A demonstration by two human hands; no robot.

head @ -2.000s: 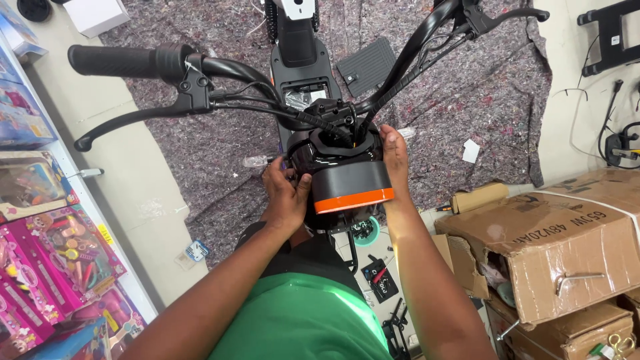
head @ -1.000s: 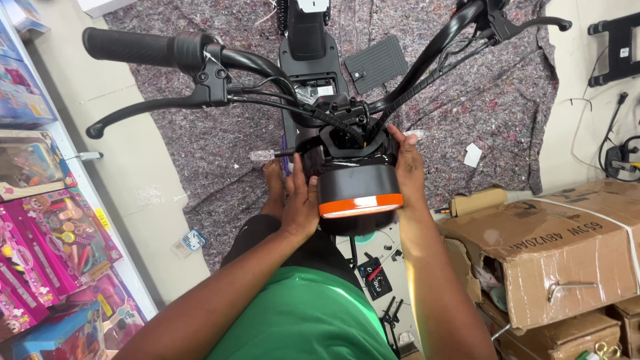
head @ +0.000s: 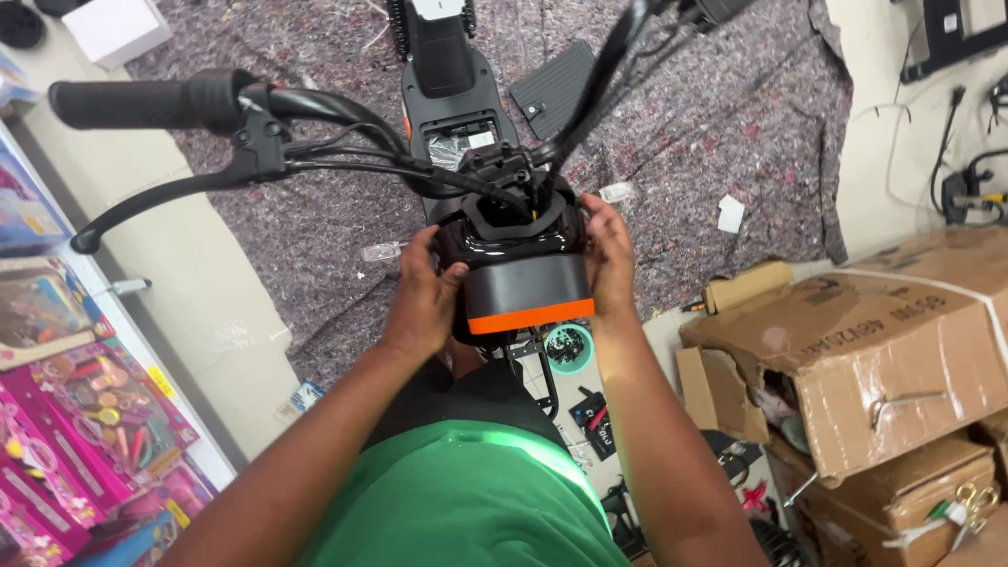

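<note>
A black headlight housing with an orange rim sits at the front of an electric scooter, below its handlebar. My left hand presses on the left side of the glossy black shroud behind the housing, thumb near the housing's edge. On the opposite side, my right hand holds the shroud, fingers curled at its upper edge. Cables run from the handlebar into the shroud's opening. Clear-lensed turn signals stick out on both sides. Behind, the deck compartment stands uncovered.
A ribbed black cover lies on the grey felt mat. Cardboard boxes with a hex key and scissors on them stand at right. A turquoise bowl of small dark parts is on the floor. Shelves of boxed toys line the left.
The headlight housing tilted up, showing its front more, then tilted back down. Both hands have stayed at the sides of the shroud and housing.
</note>
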